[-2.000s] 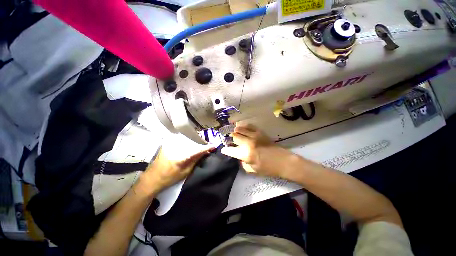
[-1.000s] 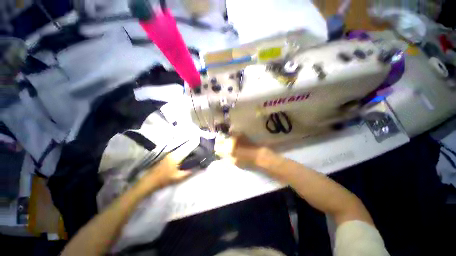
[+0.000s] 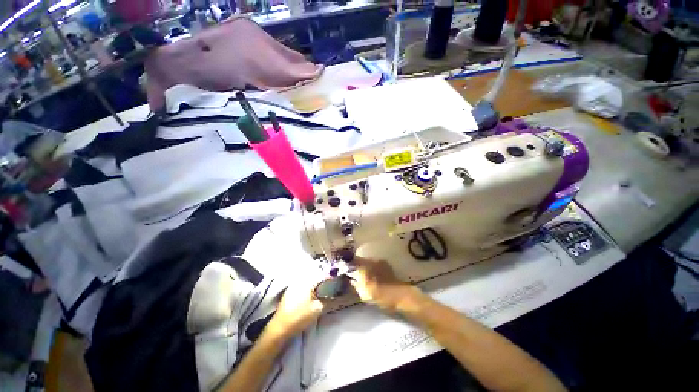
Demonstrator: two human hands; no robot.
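The cream HIKARI sewing machine (image 3: 460, 199) stands across the middle. My left hand (image 3: 297, 306) is at the cloth just in front of the needle area, fingers on the edge of a small black piece (image 3: 333, 287). My right hand (image 3: 377, 285) is on the other side of this piece, fingertips close to the presser foot, which is too small and glary to see clearly. A pale panel (image 3: 213, 302) with black strips lies left of my left hand, beside a large black panel (image 3: 142, 321). Fingertip contact is partly hidden by glare.
Black scissors (image 3: 427, 244) hang flat on the machine body. A pink tube (image 3: 283, 164) holding pens or tools stands at the head's left end. Pale panels (image 3: 172, 172) are heaped at left. A pink-brown cloth (image 3: 230, 61) and thread cones (image 3: 439, 31) are behind. A control panel (image 3: 579, 239) is right.
The view has tilted up and back, showing more of the room. The black panel formerly below my hands has moved away, baring the white bed; a small black piece now shows between my hands.
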